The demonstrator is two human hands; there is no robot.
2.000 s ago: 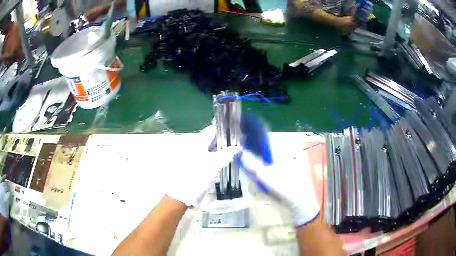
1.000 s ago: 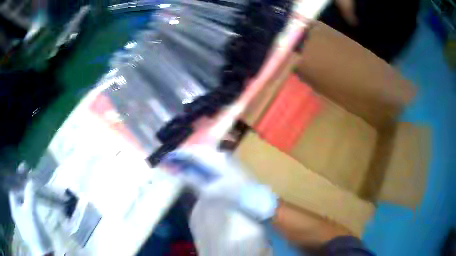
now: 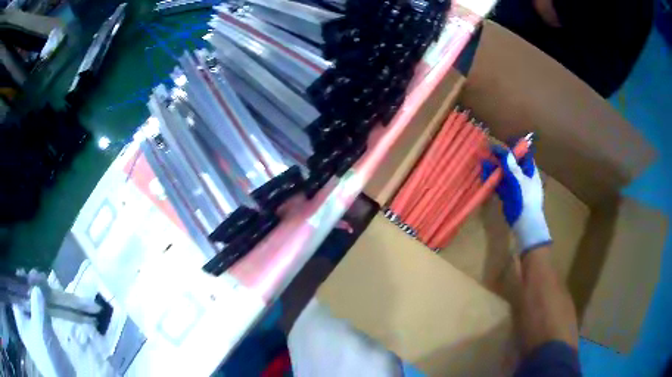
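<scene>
My right hand [image 3: 522,193], in a white glove with blue palm and fingers, reaches into the open cardboard carton [image 3: 413,302]. Its fingers are closed around an orange-red rod [image 3: 471,208] with a silvery end, which lies slanted along the top of the stacked red rods [image 3: 435,173]. My left hand [image 3: 46,335], in a white glove, is at the lower left edge, partly cut off. It holds silver tubes [image 3: 55,296] with a black end fitting [image 3: 103,313] over the whitish sheet.
A fanned row of silver tubes [image 3: 243,110] with black ends [image 3: 354,96] lies along the bench edge, beside the carton. A black heap [image 3: 37,147] is at the left. A person in dark clothing [image 3: 589,44] is at the upper right. A white shape [image 3: 335,346] is at the bottom.
The view has swung right from the bench to the carton. My right hand has moved from beside the bench edge into the carton and taken hold of a red rod. My left hand stays with the tubes.
</scene>
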